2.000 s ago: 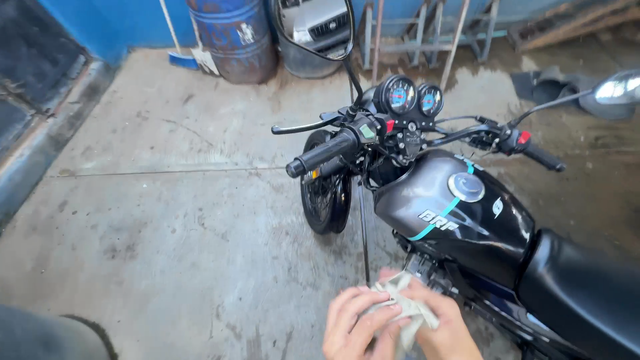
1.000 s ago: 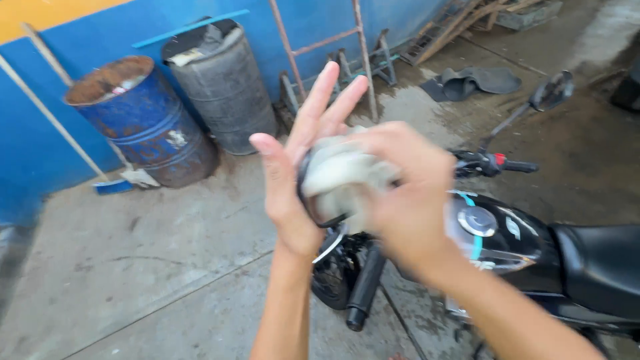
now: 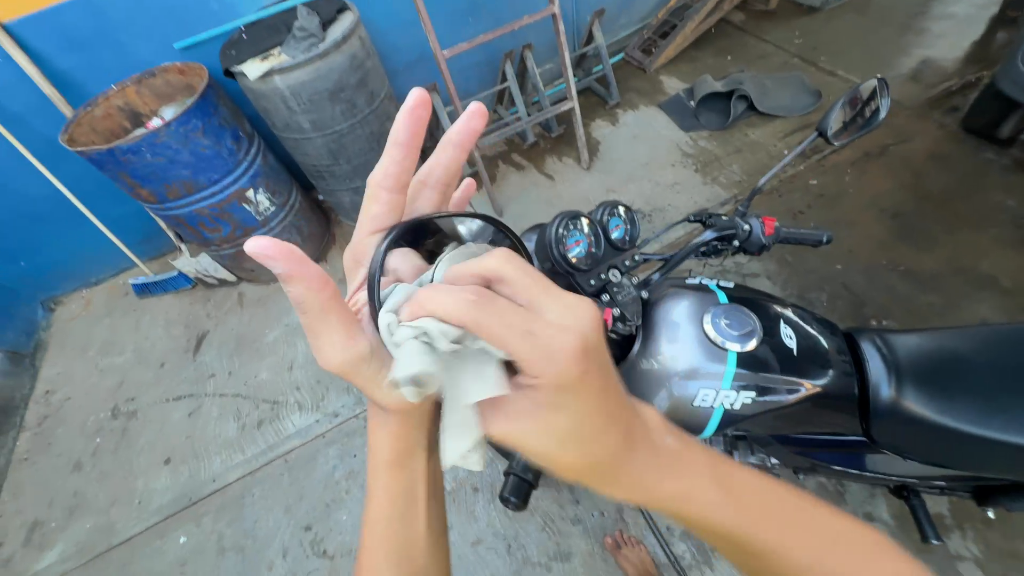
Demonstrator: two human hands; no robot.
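A light grey cloth (image 3: 448,352) is bunched under the fingers of my right hand (image 3: 544,360), which presses it on the glass of the motorcycle's near rear-view mirror (image 3: 382,276). My left hand (image 3: 352,296) is behind that mirror, palm against its back, with thumb and fingers spread past the black rim. Just right of the mirror are the round gauges (image 3: 576,240). The grey and black fuel tank (image 3: 744,368) with a turquoise stripe lies beyond my right forearm. One handlebar grip (image 3: 520,484) shows below my right hand.
A rusty blue drum (image 3: 208,168) and a grey plastic barrel (image 3: 320,104) stand by the blue wall, with a blue broom (image 3: 162,284) beside them. Metal stands (image 3: 520,88) lean there too. The far mirror (image 3: 856,112) sticks out at right. A bare foot (image 3: 630,554) is at the bottom.
Two seconds ago both hands held the cloth together beside the fuel tank. Now they are up at the near mirror, the left behind it and the right with the cloth on its glass. The view has shifted.
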